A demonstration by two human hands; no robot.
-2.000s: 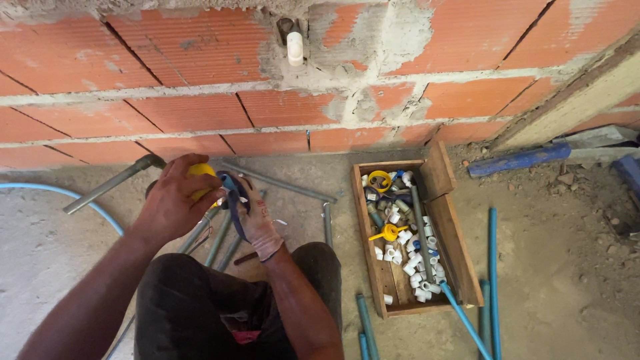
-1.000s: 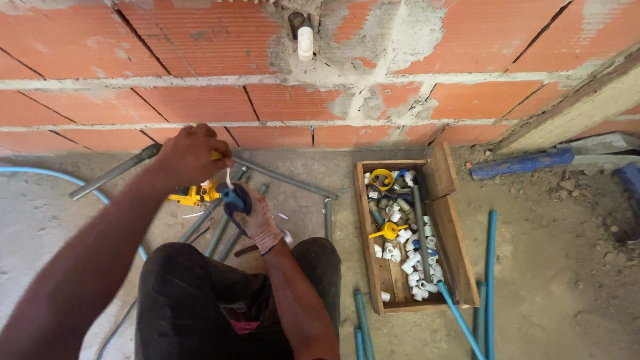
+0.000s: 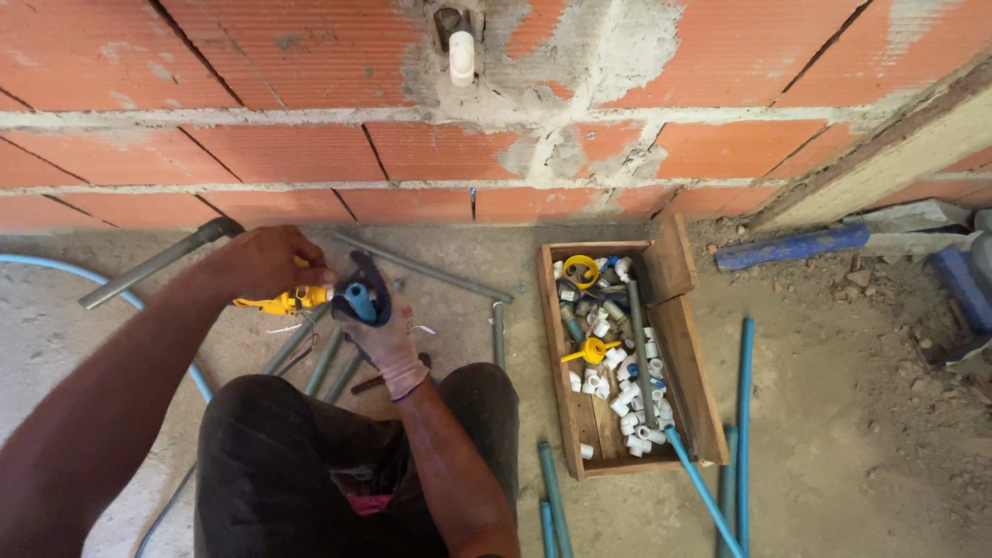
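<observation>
My left hand [image 3: 275, 263], bare, is over a yellow tool [image 3: 283, 301] on the floor. Its curled fingertips are close to the fitting in my other hand; whether they pinch anything cannot be told. My right hand [image 3: 384, 329], in a pale glove with dark finger and palm parts, is closed around a blue tubular plastic pipe fitting [image 3: 359, 301], its open end facing up. Something small and white shows at the fitting's left side, between the hands. Grey-green pipes [image 3: 324, 360] lie on the floor just below the hands, beside my knees.
A wooden box [image 3: 549, 341] of white elbows and other fittings stands to the right. Blue pipes [image 3: 745, 403] lie beyond it. A grey pipe with an elbow [image 3: 147, 267] and a blue hose [image 3: 93, 273] are at left. A white pipe outlet [image 3: 462, 58] sticks out of the brick wall.
My left hand moved away from my right hand, uncovering the yellow tool, and has since come down beside the fitting. A white strip seen between the hands one second ago is no longer plain.
</observation>
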